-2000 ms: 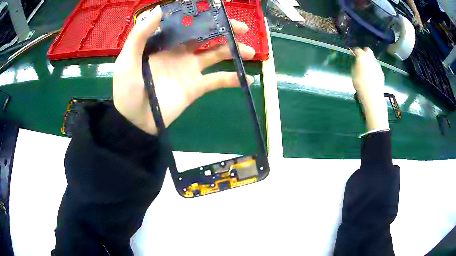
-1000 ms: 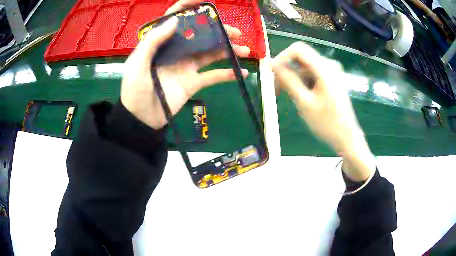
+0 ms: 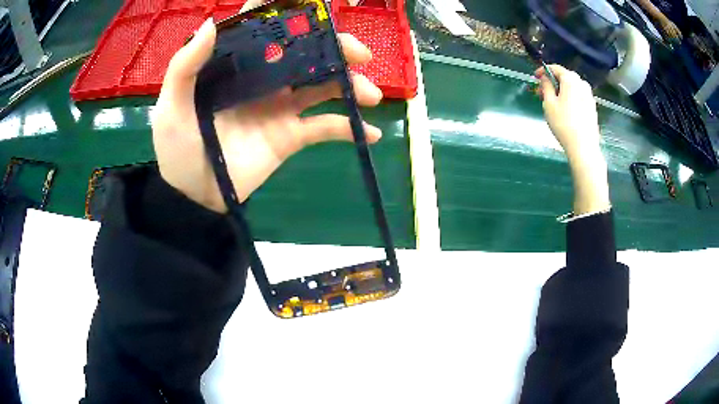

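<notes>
My left hand (image 3: pixel 252 138) holds a black phone middle frame (image 3: pixel 365 162) from behind, fingers along its right edge and thumb at its upper left. The frame is tilted, with its solid dark plate at the top and orange-yellow patches at its lower end, above the white work sheet (image 3: pixel 378 347). Red shows through holes in the plate. My right hand (image 3: pixel 571 106) is raised at the upper right and holds thin dark tweezers (image 3: pixel 550 77) near a round dark-rimmed object (image 3: pixel 579 35). The tweezers' tips are hard to tell.
A red parts tray (image 3: pixel 150 47) stands behind my left hand. Other frames lie on the green surface (image 3: pixel 504 189) at far left, beside my left sleeve, and at right (image 3: pixel 653 181). A yellowish-white strip (image 3: pixel 424 173) crosses it. A black slotted tray (image 3: pixel 678 110) stands at right; another person's hand shows top right.
My right hand has moved from near the strip back to the upper right. The held frame has shifted left. Frames on the green surface now lie at different places.
</notes>
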